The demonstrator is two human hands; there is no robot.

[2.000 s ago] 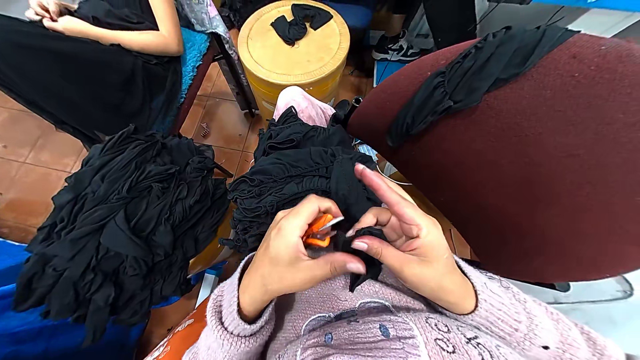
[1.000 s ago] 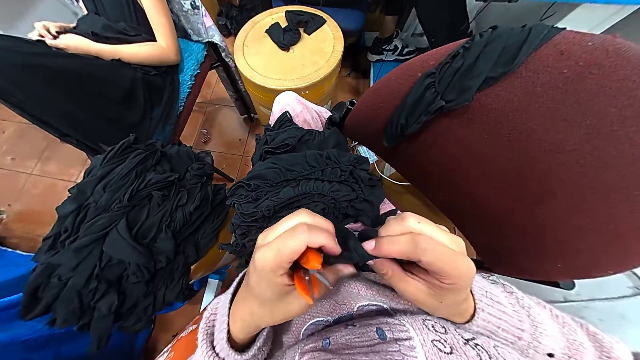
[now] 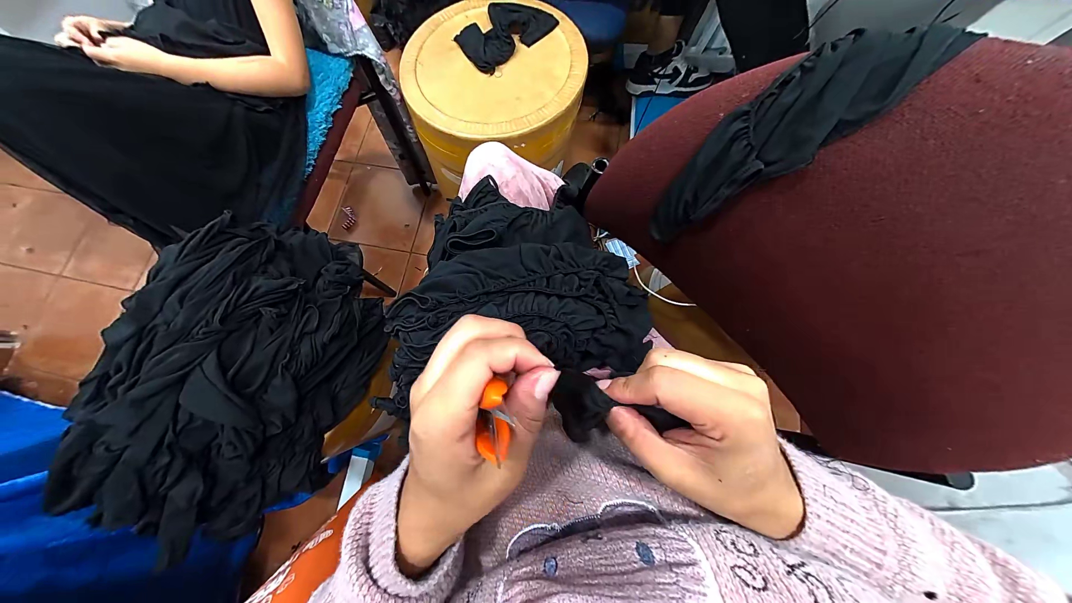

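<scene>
Between my two hands a piece of black fabric (image 3: pixel 579 405) is pinched near my chest. My left hand (image 3: pixel 477 402) grips its left edge with thumb and fingertip, and small orange-handled thread snips (image 3: pixel 494 431) also rest inside that palm. My right hand (image 3: pixel 708 427) pinches the fabric's right side between thumb and forefinger, with more of it running into the palm. Just beyond my hands, gathered black garments (image 3: pixel 528 285) lie heaped on my lap.
A large pile of black fabric (image 3: pixel 226 368) stands at left beside blue cloth (image 3: pixel 100 536). Black pieces lie on a yellow drum (image 3: pixel 494 92). Another black piece (image 3: pixel 779 126) drapes over a maroon chair back (image 3: pixel 879 285) at right. A seated person (image 3: pixel 226 71) is at upper left.
Two seconds ago my right fingers were raised and spread; now they are closed on the fabric. The orange snips have shifted within my left hand.
</scene>
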